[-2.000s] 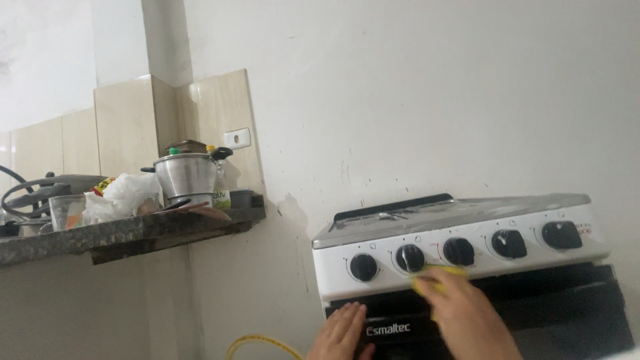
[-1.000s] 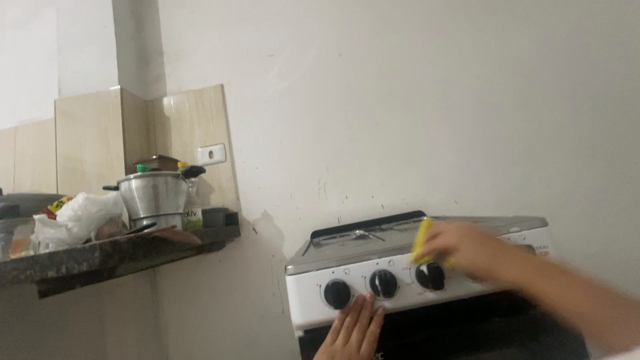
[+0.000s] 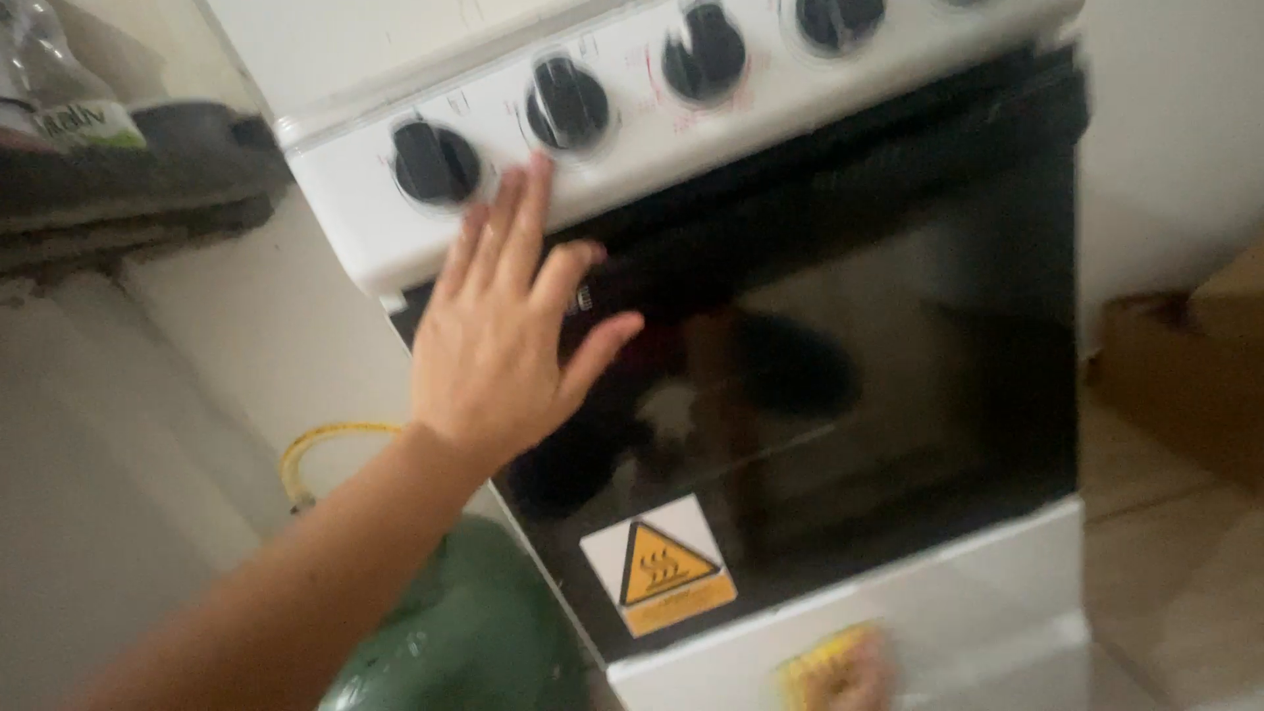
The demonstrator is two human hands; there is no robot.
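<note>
My left hand [image 3: 494, 336] is spread, with its fingertips against the white control panel [image 3: 341, 222] of a gas stove, just below the black knobs [image 3: 434, 163], and nothing in it. Low on the stove, my right hand [image 3: 857, 679], blurred and partly out of the frame, holds a yellow sponge [image 3: 825, 664] against the white lower panel [image 3: 987, 583]. Between the hands is the dark glass oven door [image 3: 889, 395], which bears a heat-warning sticker [image 3: 657, 568] near its lower left corner.
A green gas cylinder [image 3: 474, 622] stands left of the stove, with a yellow hose [image 3: 341, 430] above it. A dark stone shelf [image 3: 128, 212] juts from the wall at upper left, carrying a plastic bottle [image 3: 59, 89]. At right, a cardboard box [image 3: 1185, 365] sits on the tiled floor.
My right hand has moved with the yellow sponge from the stove's top edge down to the lower panel. My left hand remains by the left knobs. The view has swung down and closer.
</note>
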